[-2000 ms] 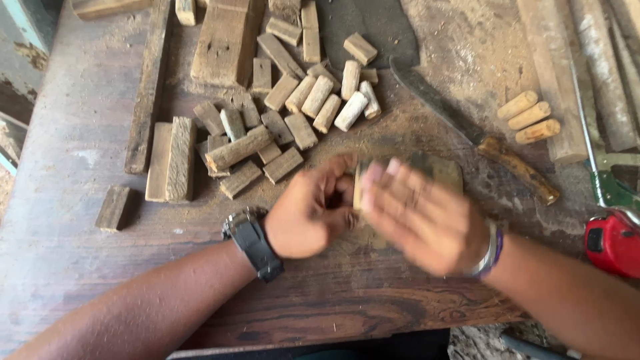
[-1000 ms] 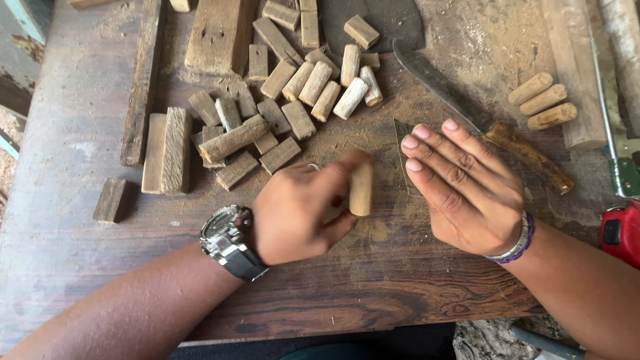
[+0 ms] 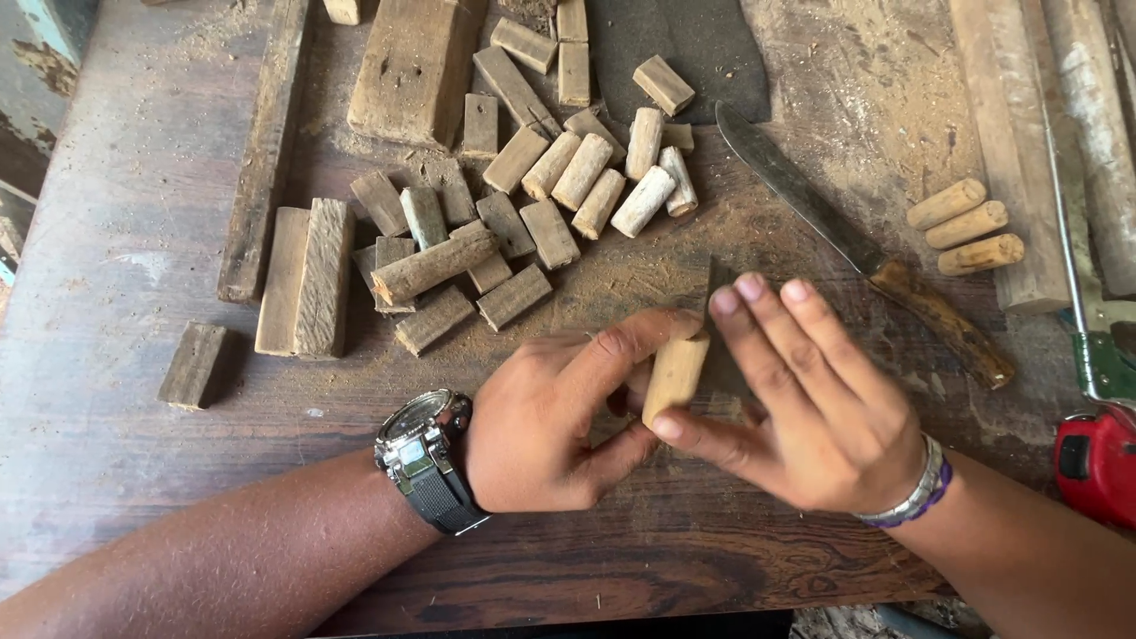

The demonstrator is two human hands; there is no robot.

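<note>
Pinched between the thumb and fingers of my left hand [image 3: 568,408] is a short rounded wooden peg [image 3: 676,377], tilted slightly. My right hand [image 3: 799,390] has its fingers extended over a thin dark sheet [image 3: 721,275], possibly sandpaper, mostly hidden under the palm; its thumb tip touches the peg's lower end. Beyond the hands lies a pile of small wooden blocks [image 3: 550,232] and rounded pegs [image 3: 583,171]. A knife with a wooden handle [image 3: 941,321] rests to the right of the pile, and several smooth pegs [image 3: 974,225] lie side by side farther right.
A thick wooden block [image 3: 413,71] and a long wooden strip [image 3: 264,151] lie at the upper left, with two upright-looking blocks [image 3: 321,275] near them. A dark cloth [image 3: 683,53] is at the top. A green-framed saw [image 3: 1100,355] and red tape measure [image 3: 1099,466] sit at the right edge.
My right hand was over the peg at first, then apart from it; now its thumb touches the peg's lower end. The peg stays with my left hand.
</note>
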